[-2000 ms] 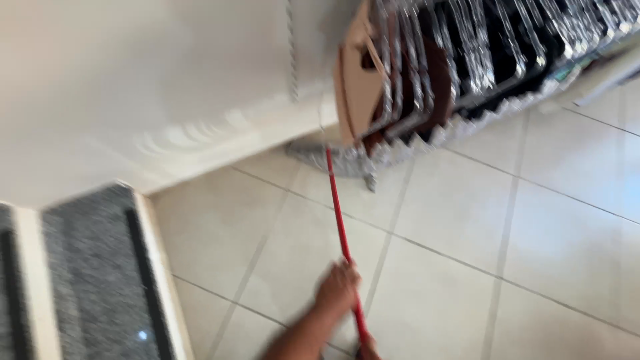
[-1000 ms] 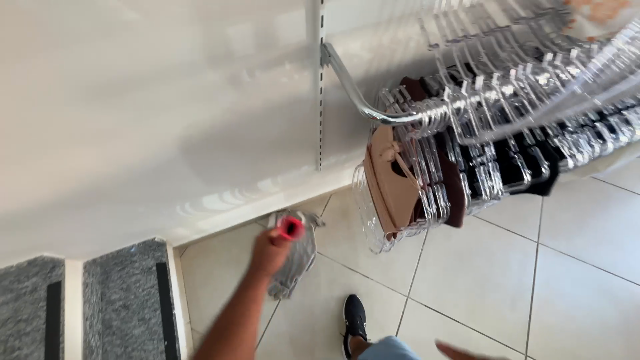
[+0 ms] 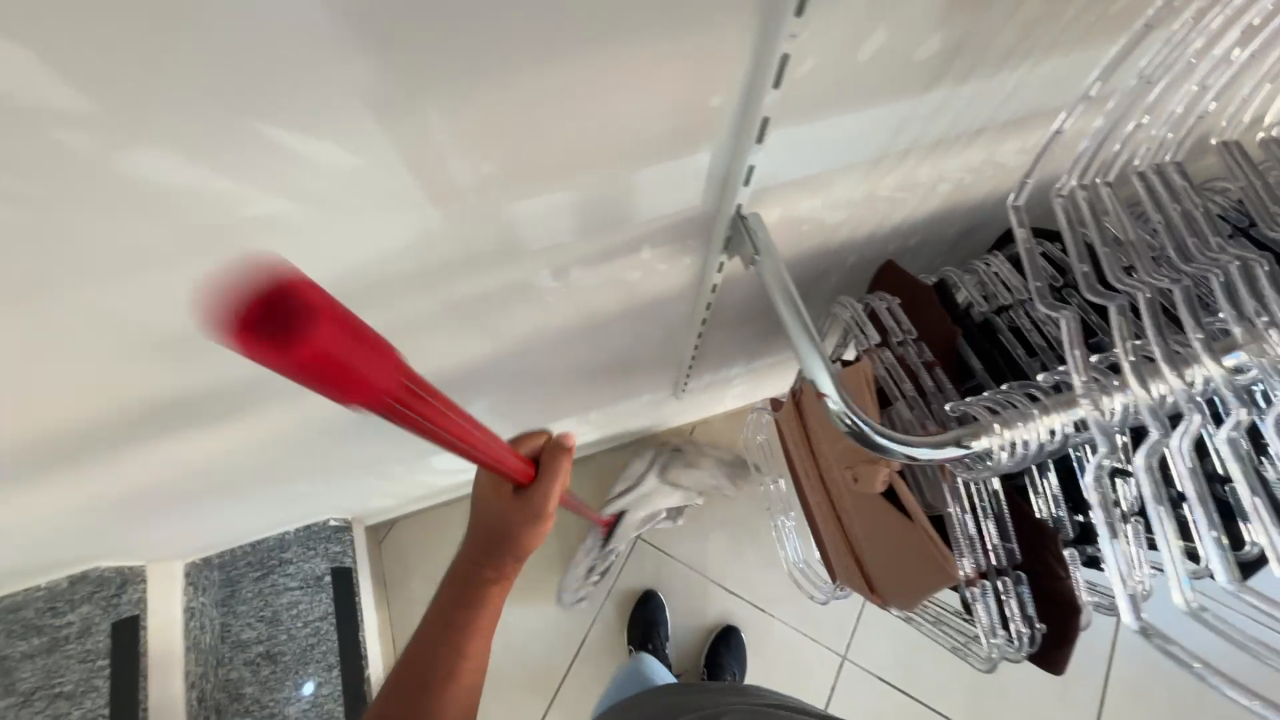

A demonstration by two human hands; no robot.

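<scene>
My left hand [image 3: 515,500] is closed around a red mop or squeegee pole [image 3: 400,390]. The pole's thick upper end rises toward the camera at the left and is blurred. Its thin lower end runs down to a grey-white cloth [image 3: 650,495] lying on the tiled floor near the wall's base. The cloth is partly blurred, and the head beneath it is hidden. My right hand is outside the view.
A chrome rail [image 3: 815,365] juts from a slotted wall strip [image 3: 745,175]. Clear plastic hangers [image 3: 1150,400] and tan garments or bags [image 3: 860,500] hang at the right. Granite steps [image 3: 270,610] are at lower left; my black shoes [image 3: 650,625] stand on the tiles.
A second ago a right hand showed at the bottom edge; now it is out of view. The pole's top end has come up toward the camera. The view has shifted.
</scene>
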